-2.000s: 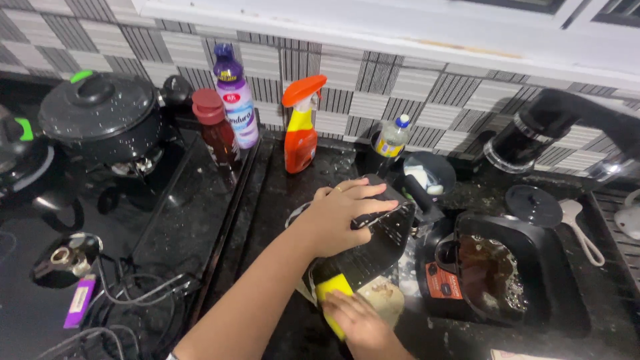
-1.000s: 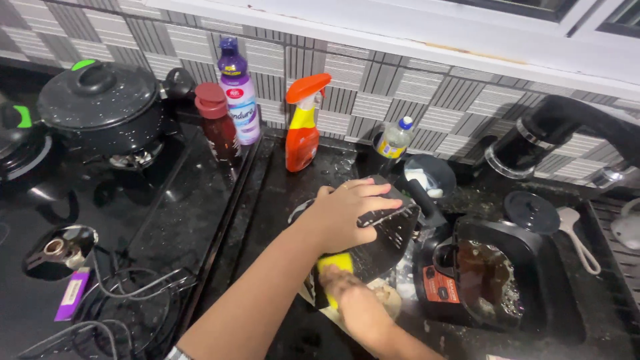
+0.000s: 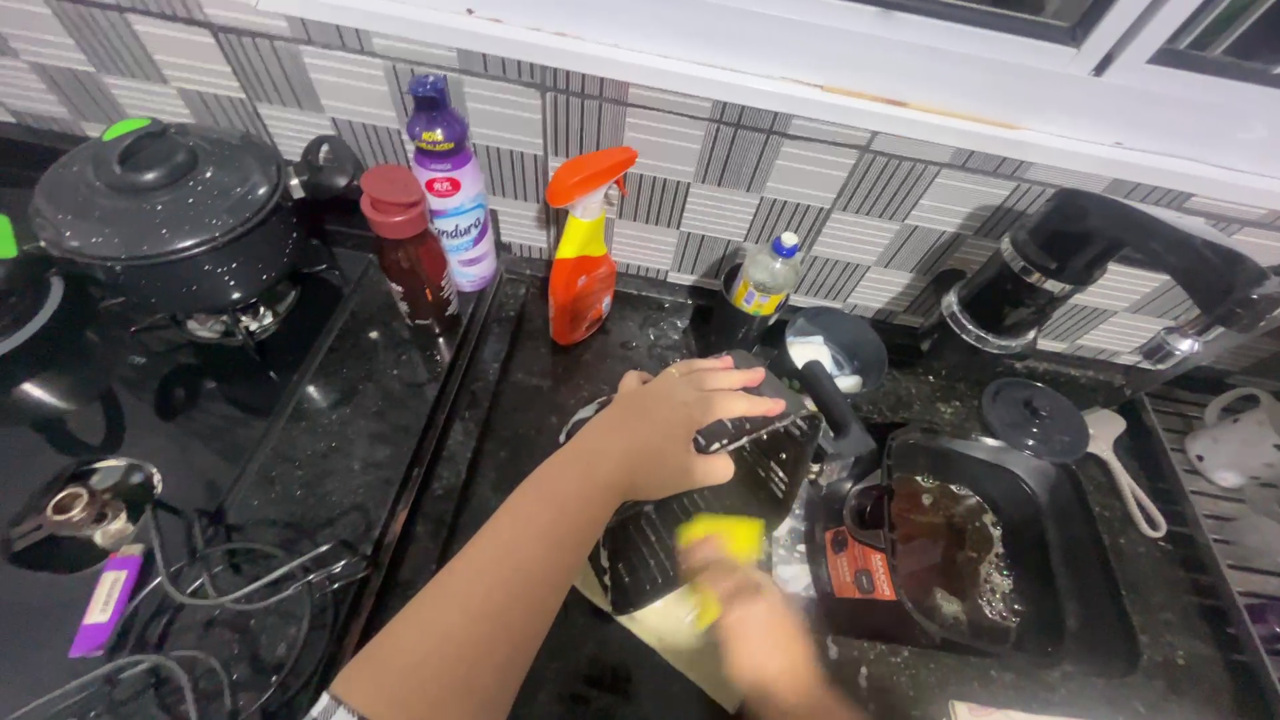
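Note:
A black plastic appliance part with slots (image 3: 660, 550) and soap on it lies tilted on a pale cloth (image 3: 690, 640) on the black stone counter. My left hand (image 3: 680, 425) grips its top, fingers over a black handle-like piece. My right hand (image 3: 745, 610), blurred by motion, holds a yellow sponge (image 3: 735, 540) against the lower side of the part. Right of it, a black sink basin (image 3: 1090, 600) holds a dark container of brownish, sudsy water (image 3: 945, 550). The underside of the part is hidden.
Behind stand an orange spray bottle (image 3: 582, 275), a purple bottle (image 3: 465, 220), a dark red bottle (image 3: 410, 250), a clear bottle (image 3: 765, 285) and a black bowl (image 3: 865, 350). A black faucet (image 3: 1050, 260) rises at right. The stove at left bears a speckled pot (image 3: 180, 270).
My right hand has moved with the yellow sponge over the side of the black part. My left hand has stayed in about the same place on top of it.

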